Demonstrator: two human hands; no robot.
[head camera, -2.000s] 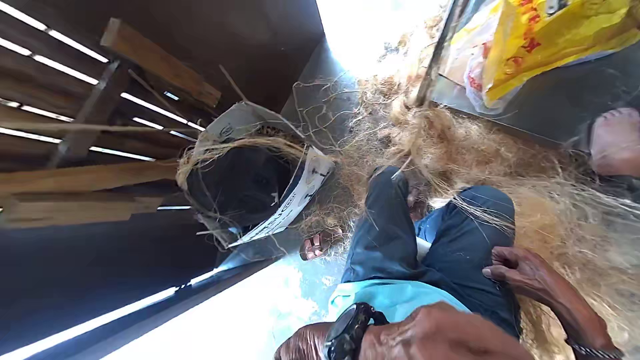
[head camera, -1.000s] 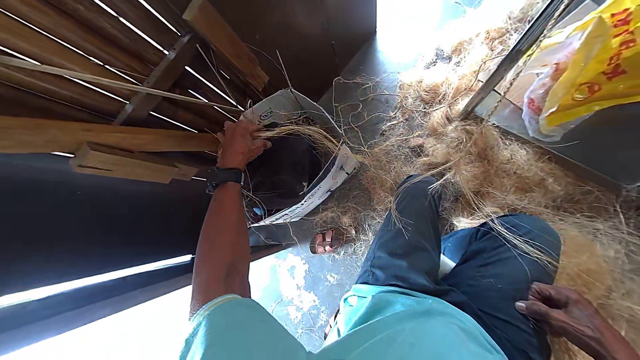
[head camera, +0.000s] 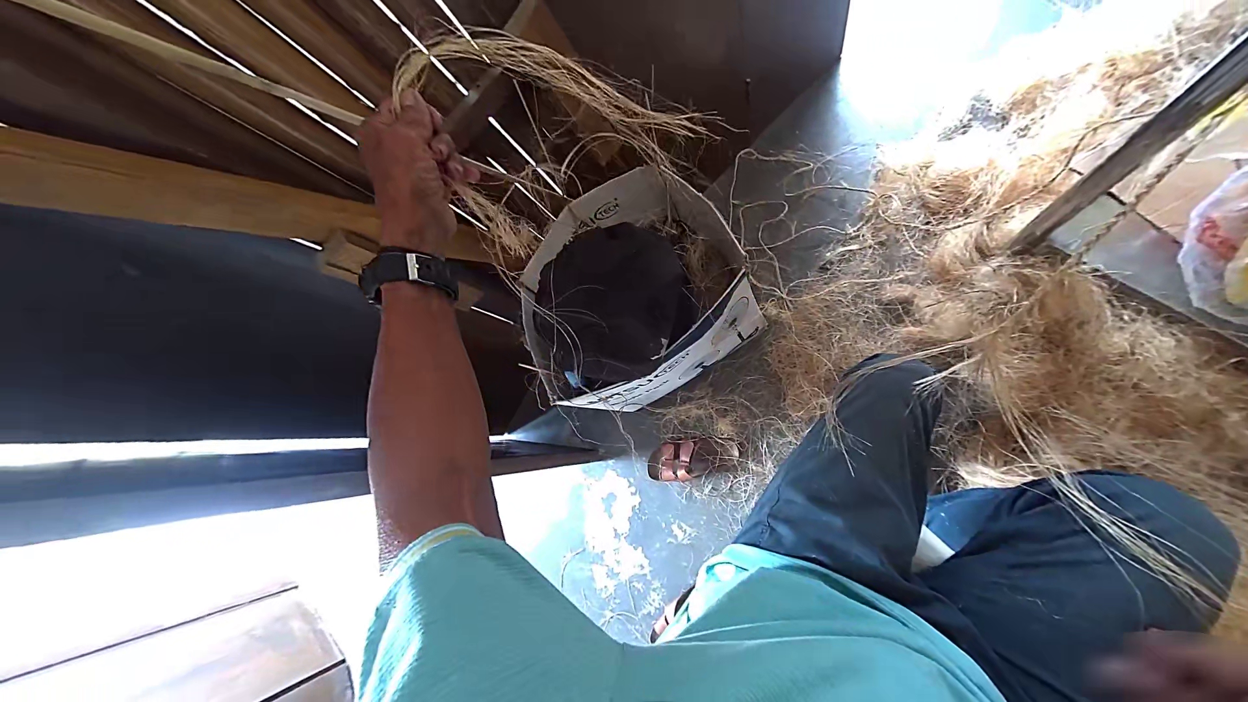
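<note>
My left hand (head camera: 409, 166), with a black watch on the wrist, is closed around a looped bundle of long tan plant fibres (head camera: 575, 83) at the upper left. The bundle hangs above and left of an open, white-walled container (head camera: 717, 336) with print on its side. Dark material (head camera: 619, 297) and some loose fibres show inside it. At the lower right edge my right hand (head camera: 1170, 668) is blurred and partly cut off, near my knee; its fingers cannot be made out. Thin fibre strands (head camera: 1121, 536) lie across my trousers.
A slatted wooden wall with a beam (head camera: 175, 185) stands at the left. Tangled fibres (head camera: 1053, 341) cover the floor at the right, below a wooden bar (head camera: 1131, 146) and a plastic bag (head camera: 1219, 244). A sandalled foot (head camera: 682, 458) is below the container.
My left hand, earlier at the container's rim by the fibres, is now up and left of it with the bundle in its grip. My right hand has moved lower, toward the frame's bottom edge.
</note>
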